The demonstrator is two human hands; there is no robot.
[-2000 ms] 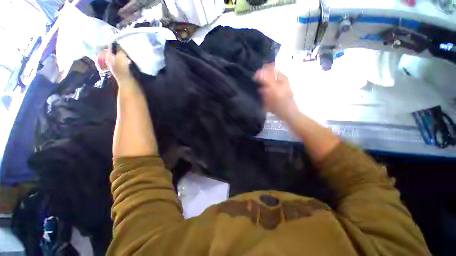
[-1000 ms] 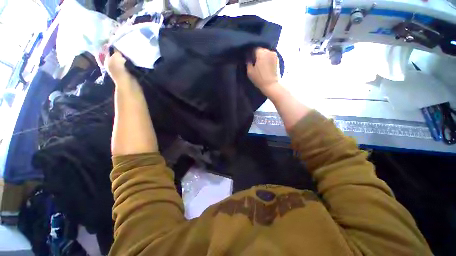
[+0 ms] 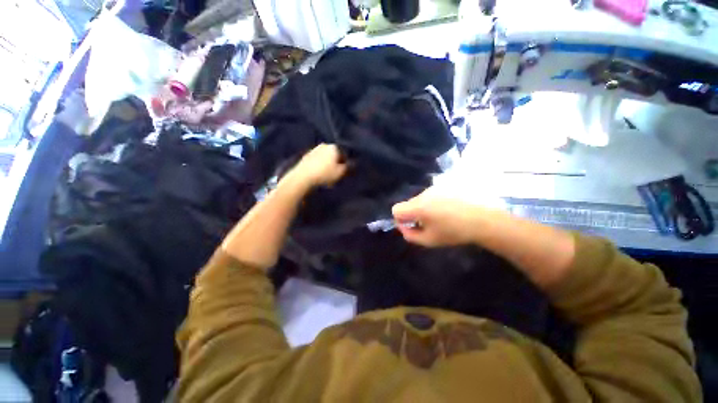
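The black garment piece (image 3: 378, 102) lies bunched on the machine table, left of the needle area, and hangs over the front edge. My left hand (image 3: 321, 167) grips a fold of it near its middle; the fingertips are partly hidden by the cloth. My right hand (image 3: 429, 220) is closed at the table's front edge, pinching the cloth edge beside a small pale strip (image 3: 381, 225) that sticks out to the left of the fingers.
The white sewing machine (image 3: 551, 59) stands at upper right, with a pale sheet (image 3: 669, 142) under its arm. Black-handled scissors (image 3: 690, 211) lie at right. A black garment pile (image 3: 134, 228) is heaped at left, below pink scraps (image 3: 185, 94). White paper (image 3: 315, 311) shows near my lap.
My left hand has moved right and down from the white cloth at upper left to the garment's middle. My right hand has come down to the front edge. The spread garment is now bunched.
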